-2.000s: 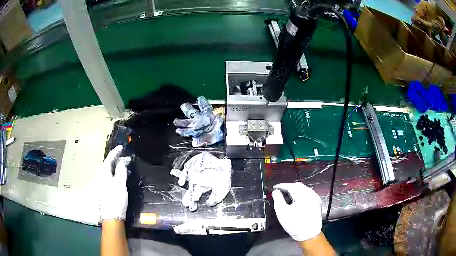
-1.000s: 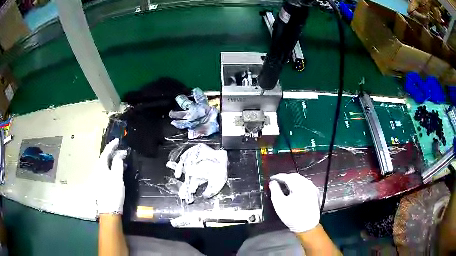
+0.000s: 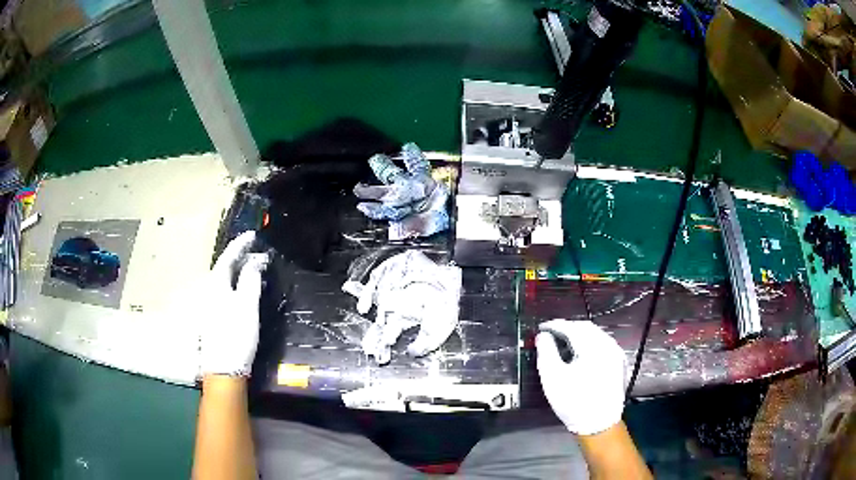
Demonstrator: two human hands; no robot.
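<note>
My left hand (image 3: 232, 314), in a white glove, rests on the white board's right edge by a small dark object (image 3: 249, 214); whether it holds anything cannot be told. My right hand (image 3: 584, 377), in a white glove, lies at the bench's front edge, fingers curled, with no object visible in it. The grey metal screw feeder (image 3: 512, 178) stands at the bench centre. The black electric screwdriver (image 3: 584, 89) hangs over it, touched by neither hand. Spare gloves lie left of the feeder, one grey-blue (image 3: 407, 192) and one white (image 3: 410, 305). An aluminium profile (image 3: 738, 262) lies at right.
The black cable (image 3: 678, 220) hangs across the right side. Small black parts (image 3: 830, 242) and blue bundles (image 3: 821, 180) lie far right, below a cardboard box (image 3: 774, 94). A grey post (image 3: 208, 89) rises at back left. A car picture (image 3: 91, 262) lies on the white board (image 3: 174, 328).
The view has shifted, so the bench sits further right and slightly higher in the picture. Both hands keep nearly the same places on the bench.
</note>
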